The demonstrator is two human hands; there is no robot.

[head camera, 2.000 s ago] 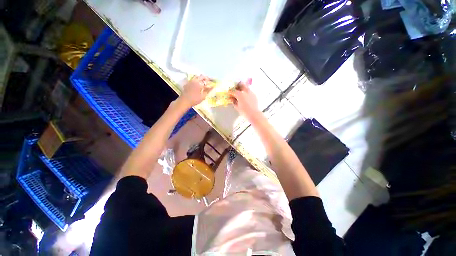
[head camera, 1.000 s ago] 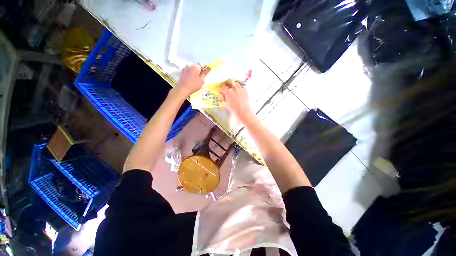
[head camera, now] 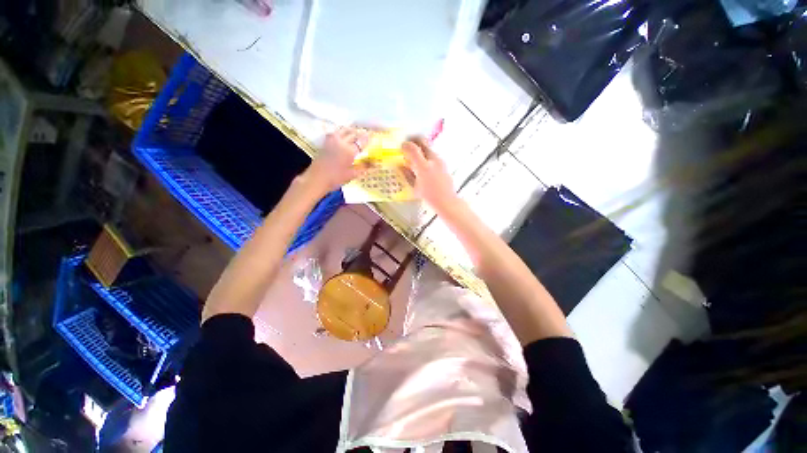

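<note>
My left hand (head camera: 339, 157) and my right hand (head camera: 426, 172) hold a yellow sticker sheet (head camera: 382, 182) between them at the table's near edge. Rows of small round labels show on its lower part, and its upper part looks bent or layered. The fingertips are partly washed out by glare. A whitish stack of clear poly bags (head camera: 380, 66) lies just beyond the hands. A narrow pink strip (head camera: 437, 131) lies beside my right hand.
A folded dark garment (head camera: 571, 248) lies right of my right forearm. Shiny bagged packs (head camera: 566, 53) lie back right, with a large dark heap (head camera: 752, 203) at far right. A blue crate (head camera: 199, 199) and round wooden stool (head camera: 354, 306) stand below the table edge.
The yellow sheet was crumpled between the hands, then opened out. My hands have since come slightly closer together, and its dotted lower part now faces up more fully.
</note>
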